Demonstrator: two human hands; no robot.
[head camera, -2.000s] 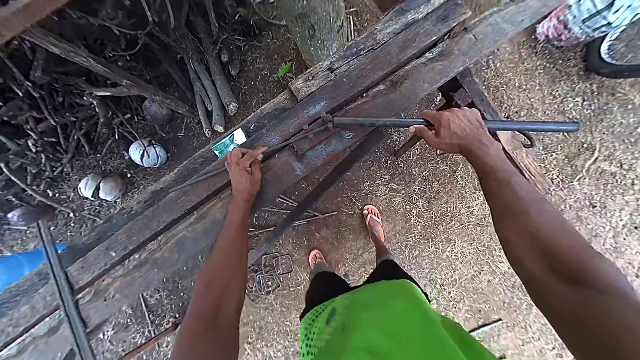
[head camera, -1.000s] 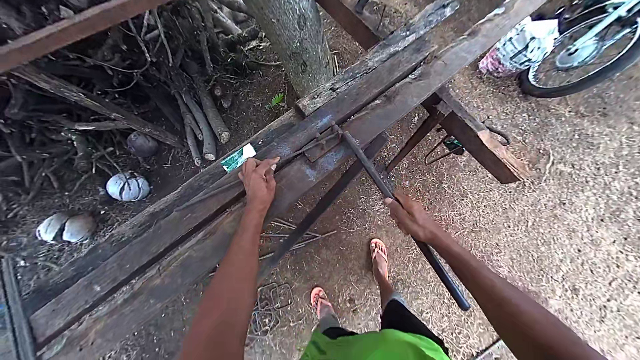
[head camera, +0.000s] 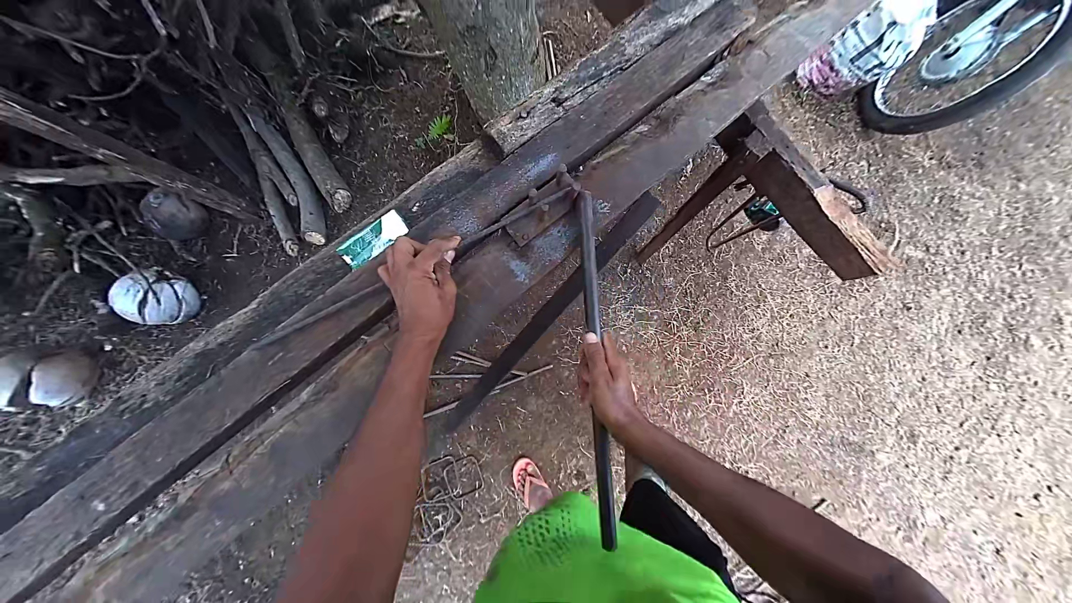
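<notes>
My left hand (head camera: 421, 283) presses a thin metal rod (head camera: 322, 314) against the dark timber beam (head camera: 251, 368), beside a green and white packet (head camera: 373, 239). The rod runs along the beam to a small metal plate (head camera: 540, 216) with upright pins, fixed on the wood. My right hand (head camera: 608, 381) is closed around a long dark metal pipe (head camera: 590, 285). The pipe's far end meets the rod at the pins, and its near end points toward my green shirt. What lies under my left palm is hidden.
Cut branches (head camera: 285, 167) and husked coconuts (head camera: 155, 297) lie beyond the beams at the left. A tree trunk (head camera: 494, 50) rises behind them. A wooden trestle leg (head camera: 812, 201) juts out at the right, near a bicycle wheel (head camera: 963, 117). Bent metal loops (head camera: 444, 494) lie on the ground.
My right hand has swung the pipe from pointing right to pointing toward my body. My left hand has stayed on the rod by the packet.
</notes>
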